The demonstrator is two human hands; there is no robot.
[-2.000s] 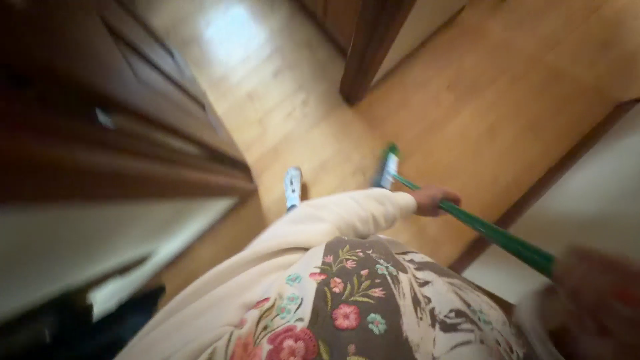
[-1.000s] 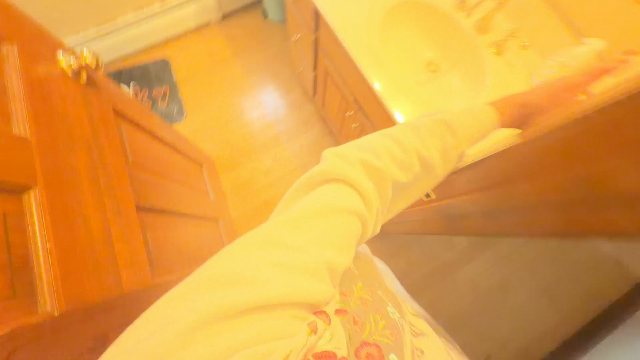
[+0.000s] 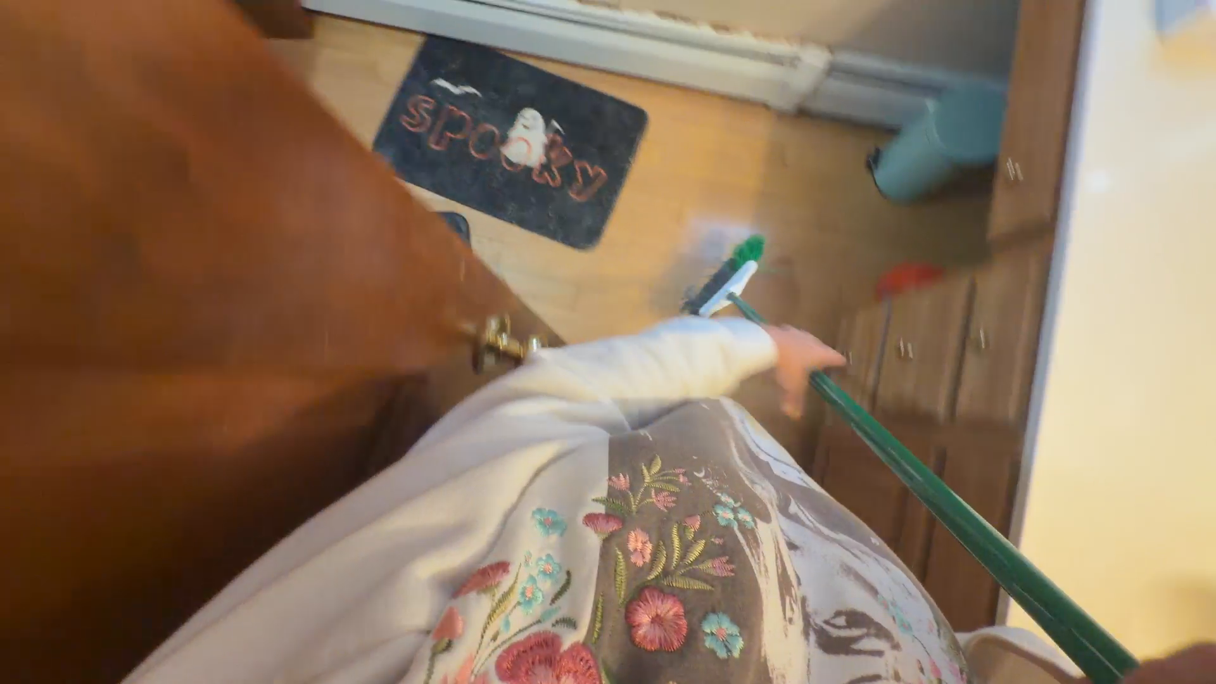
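A green broom handle (image 3: 936,494) runs diagonally from the lower right corner to a broom head (image 3: 728,285) with green and dark bristles and a white top, low over the wood floor. My left hand (image 3: 800,361), in a cream sleeve, is around the handle's lower part, its thumb and fingers on either side. At the bottom right edge, my right hand (image 3: 1176,667) holds the handle's upper end, mostly cut off by the frame.
A wooden door (image 3: 285,247) with a brass knob (image 3: 499,342) stands at left. Beyond are a dark mat (image 3: 589,142) with a ghost picture, a pale blue bin (image 3: 936,142) and a baseboard (image 3: 665,57). Wooden cabinets (image 3: 936,351), a red object (image 3: 907,279) and a light countertop (image 3: 1111,332) are at right.
One second ago my left arm reached over the sink counter; now that hand is back on the broom handle. The broom, unseen in that frame, shows again. The view has shifted, and the yellow cast has faded.
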